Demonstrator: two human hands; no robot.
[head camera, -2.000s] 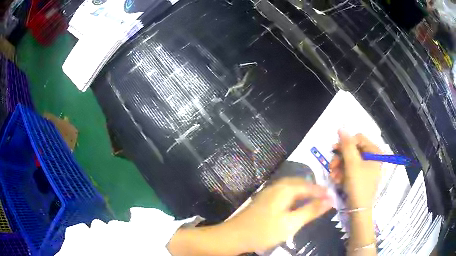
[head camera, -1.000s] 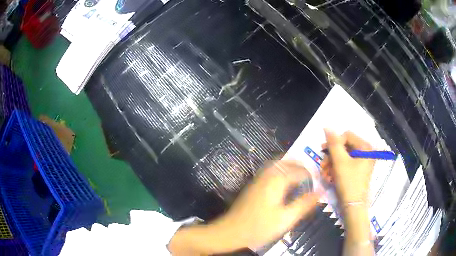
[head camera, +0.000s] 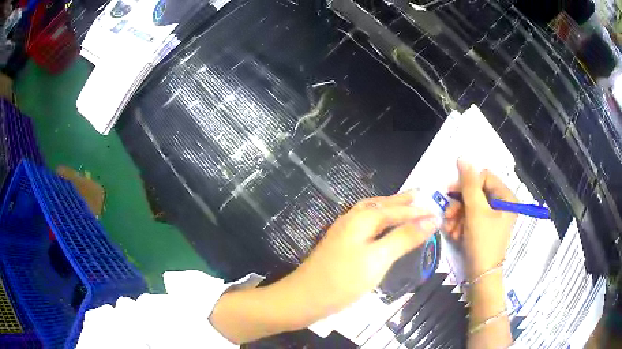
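Note:
Flat white printed cartons (head camera: 470, 140) lie in a fanned, overlapping stack at the lower right of the bench. A black round picture with a blue ring and small blue labels show on them. My right hand (head camera: 481, 218) is over the stack, holding a blue pen (head camera: 520, 208) whose rear end points right; the fingers hide its tip. My left hand (head camera: 368, 249) is just left of it, thumb and fingers pinched together at the top carton's edge beside a blue label. The palm side of the left hand is hidden.
The black scratched bench sheeting (head camera: 252, 136) fills the middle. Another pile of flat cartons (head camera: 112, 88) lies at the upper left edge. On the green floor (head camera: 146, 238) at left stand a blue mesh crate (head camera: 75, 238) and a red bin (head camera: 53, 41), with brown cardboard (head camera: 85, 189) nearby.
The top carton's edges have shifted, and its blue-ringed picture now shows below my left fingertips. My left hand has moved slightly up. My right hand still holds the pen.

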